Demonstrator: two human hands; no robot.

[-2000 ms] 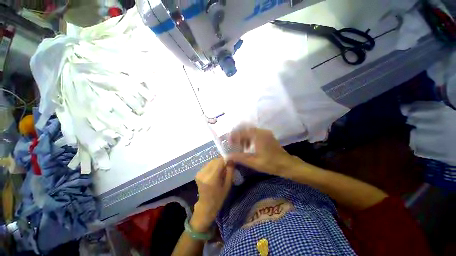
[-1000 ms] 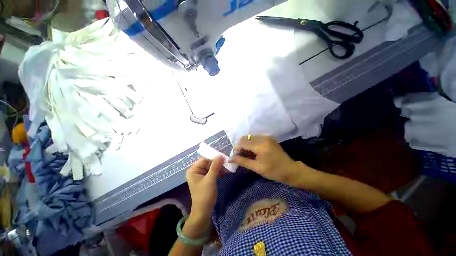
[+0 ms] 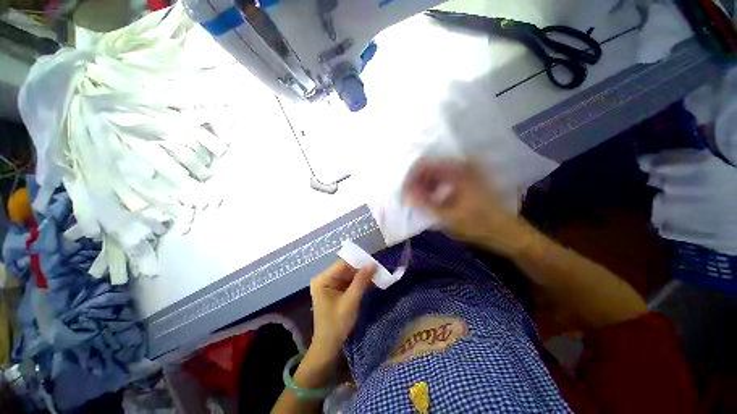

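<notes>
My left hand (image 3: 341,293) pinches a narrow white strip (image 3: 365,265) at the table's front edge, above my checked apron. The strip curls to the right at its lower end. My right hand (image 3: 444,194) is blurred and lies over the white cut panel (image 3: 477,121), right of the strip. Its fingers are bent, and whether they grip the cloth cannot be told. The panel lies on the table and reaches over the front edge. The needle area of the sewing machine (image 3: 323,89) is above and left of the panel.
A large heap of white strips (image 3: 121,129) lies left of the machine. Black shears (image 3: 537,44) lie right of it. Light blue pieces (image 3: 73,299) hang at the far left. The grey ruler-marked edge (image 3: 267,279) runs along the front. White cloth (image 3: 699,206) lies over a blue basket at right.
My right hand has left the strip and moved up and right onto the panel. My left hand still holds the strip, whose lower end now hangs free and curled.
</notes>
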